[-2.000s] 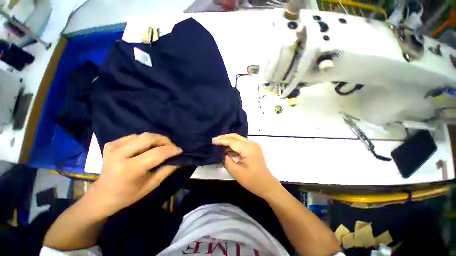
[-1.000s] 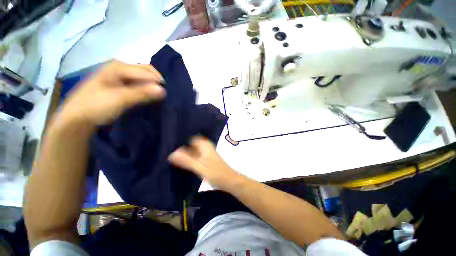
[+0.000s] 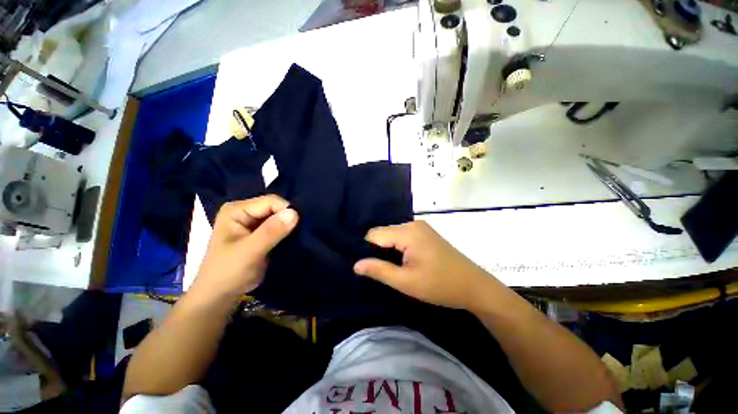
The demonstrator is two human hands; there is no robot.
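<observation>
A dark navy garment (image 3: 311, 174) lies bunched on the white table left of the needle area and hangs over the front edge. My left hand (image 3: 255, 234) pinches the cloth between thumb and forefinger near its middle. My right hand (image 3: 413, 263) is on the garment's right part, with thumb and fingers a little apart over the dark cloth; whether it grips a fold is unclear. A yellowish piece with a metal clip (image 3: 243, 121) lies at the garment's top left. The white sewing machine (image 3: 558, 73) stands to the right, with no cloth under its presser foot (image 3: 465, 149).
Snips (image 3: 623, 194) and a black phone (image 3: 716, 218) lie on the table at right. A blue bin (image 3: 133, 251) at left holds dark cloth (image 3: 166, 190). Another machine (image 3: 36, 190) stands at far left. Yellowish paper pieces (image 3: 647, 368) are below the table at lower right.
My left hand has come down from the garment's top to its middle. My right hand has moved right. The garment is spread differently, with a flap out to the right, and the view has shifted.
</observation>
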